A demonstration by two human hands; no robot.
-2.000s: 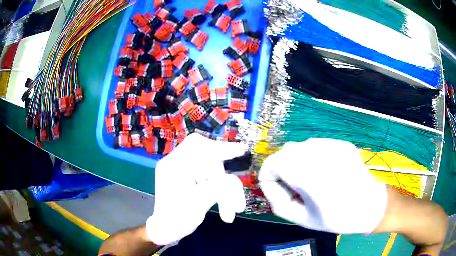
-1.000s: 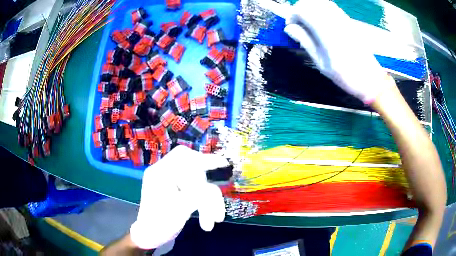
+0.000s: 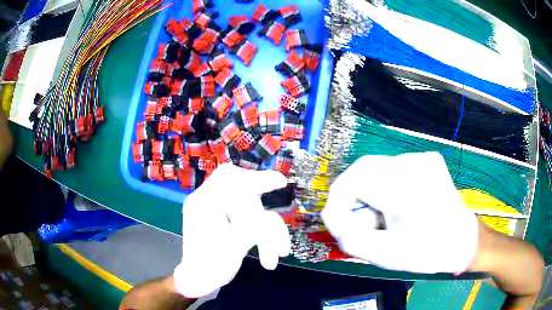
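My left hand (image 3: 227, 227), in a white glove, holds a black and red connector housing (image 3: 278, 197) between thumb and fingers, beside the tray's lower right corner. My right hand (image 3: 399, 215), also gloved, is closed on a thin blue wire (image 3: 361, 207), a short piece of which shows between its fingers. A thin blue line also arcs over the black wires behind this hand (image 3: 462, 115). The right fingertips are close to the housing; whether the wire touches it cannot be told.
Blue tray (image 3: 128, 163) of housings ahead left. Finished harnesses (image 3: 69, 121) lie left of it. The rack (image 3: 445, 140) at right holds blue (image 3: 417, 57), black (image 3: 387, 94), green (image 3: 393, 139) and yellow wires (image 3: 484, 203). Part of another person's arm (image 3: 5, 142) shows at the left edge.
My right hand has come back from the blue and white wires at the far side of the rack to beside my left hand, now with a blue wire. My left hand still holds the housing.
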